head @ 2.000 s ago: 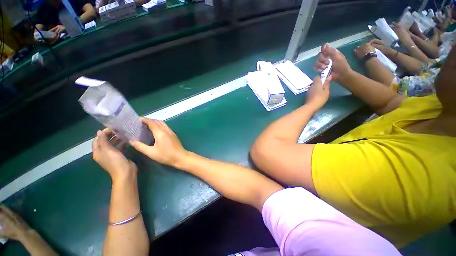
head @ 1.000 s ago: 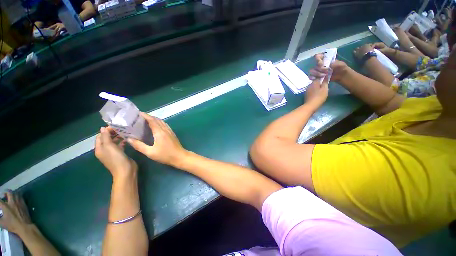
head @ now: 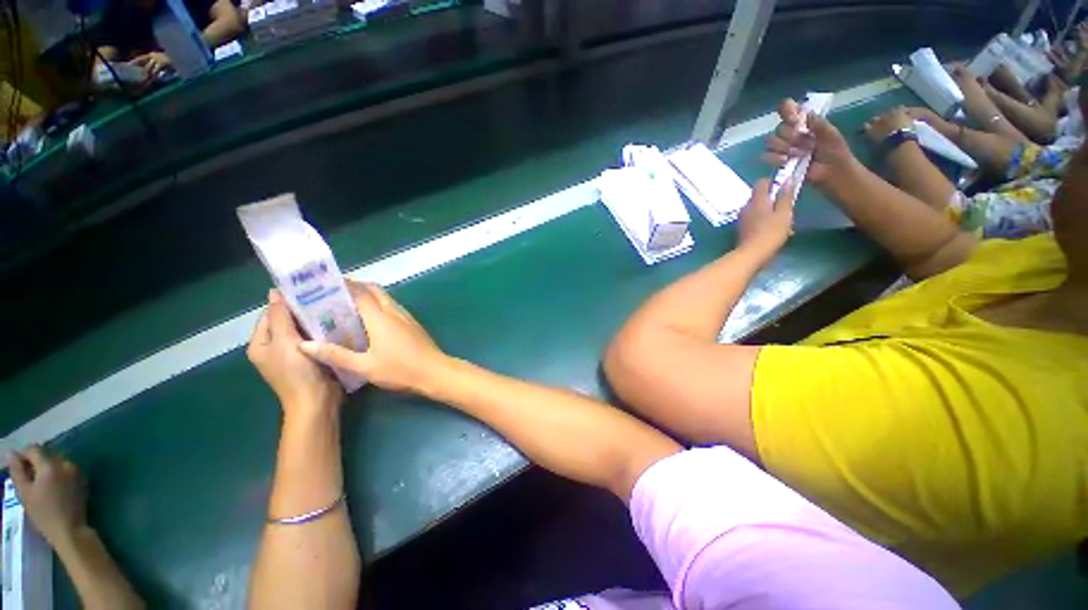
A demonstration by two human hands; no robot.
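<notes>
A white folding carton [head: 313, 284] with small dark and blue print stands tall and slightly tilted between my two hands above the bench. Its tuck flap [head: 270, 216] sticks up at the top end. My left hand [head: 290, 352] holds the carton's left side, low down, and wears a thin wrist band. My right hand [head: 388, 340] holds its right side, with the thumb across the printed face. The lower back of the carton is hidden by my hands.
Flat carton blanks [head: 712, 184] lie right on the green bench top [head: 501, 304], with an erected carton [head: 656, 215] on one pile. A person in yellow [head: 883, 393] works at right. Another person's hand [head: 50, 491] is at lower left. A metal post [head: 730, 74] stands beyond the white strip.
The carton has turned from showing its open end to showing its printed face, with the flap up. My left hand has shifted slightly right. The right neighbour's carton has moved up.
</notes>
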